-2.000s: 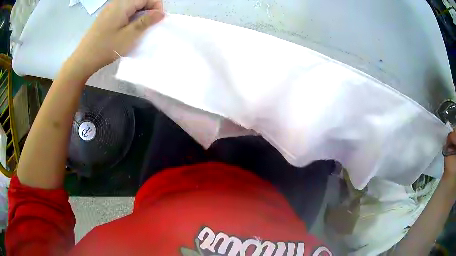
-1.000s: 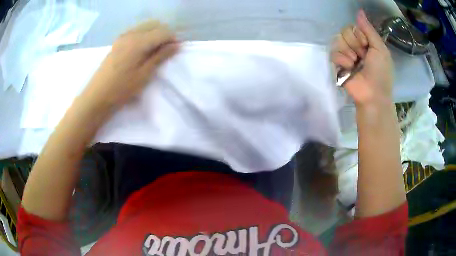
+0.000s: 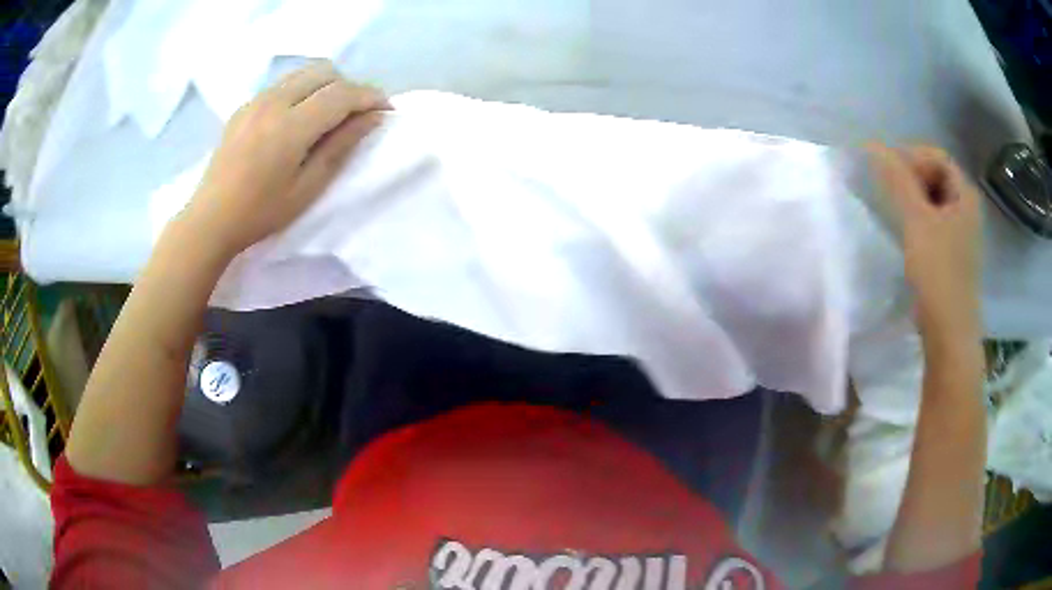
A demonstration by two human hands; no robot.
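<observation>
A white cut piece (image 3: 554,219) lies across the front edge of the table and hangs down in loose folds. My left hand (image 3: 288,150) pinches its upper edge at the left, and the forearm crosses its left end. My right hand (image 3: 929,196) is blurred, with fingers curled, close to the piece's upper right corner. Whether it touches the cloth is unclear. A dark spot shows inside the curled right hand, but I cannot tell if it is a tool.
Pointed white pieces (image 3: 173,69) lie at upper left of the pale table (image 3: 692,58). A shiny metal iron (image 3: 1021,184) is at the right edge. A round black object with a white centre (image 3: 219,380) is below left. A yellow wire basket (image 3: 40,369) stands left; whitish cloth (image 3: 1021,426) is at lower right.
The right hand came in from the far right edge, rose high beside the iron, and is now lower and further right. The cloth's right side has swung and hangs in new folds. The left hand still holds its edge.
</observation>
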